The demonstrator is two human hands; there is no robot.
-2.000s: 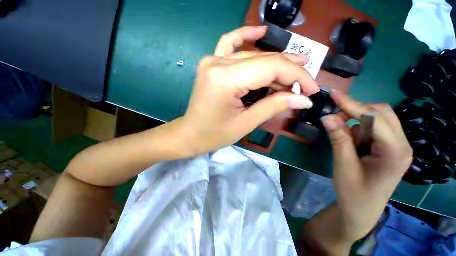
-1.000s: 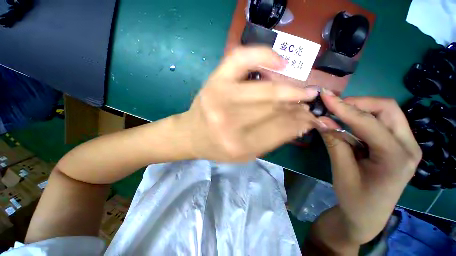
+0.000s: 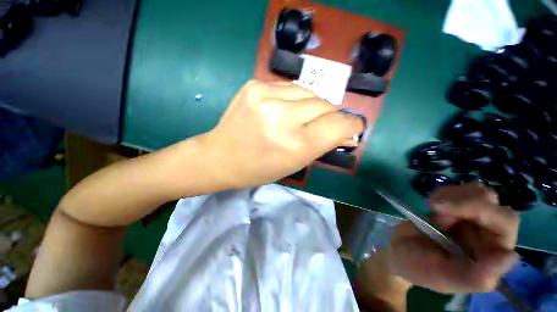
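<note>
The reddish-brown fixture (image 3: 391,42) lies on the green bench and bears a white label (image 3: 327,78). Two glossy black shells, one at the upper left (image 3: 294,29) and one at the upper right (image 3: 375,53), sit in it beside dark blocks. My left hand (image 3: 281,128) covers the lower left of the fixture. Its fingertips are at the lower right shell (image 3: 354,122), which is partly hidden; whether they grip it is unclear. My right hand (image 3: 455,237) is blurred, off the fixture at the lower right, and holds slim silver tweezers (image 3: 415,218) pointing up and left.
A large pile of glossy black shells (image 3: 488,137) lies on the right. A crumpled white tissue (image 3: 479,24) is at the upper right. A dark grey mat (image 3: 67,67) is on the left with a few black parts (image 3: 21,21). A small bright speck (image 3: 198,97) lies on the bench.
My right hand has left the lower right shell and moved down and right, with the tweezers now showing. My left fingers stay at that shell. The fixture and pile appear further left in view.
</note>
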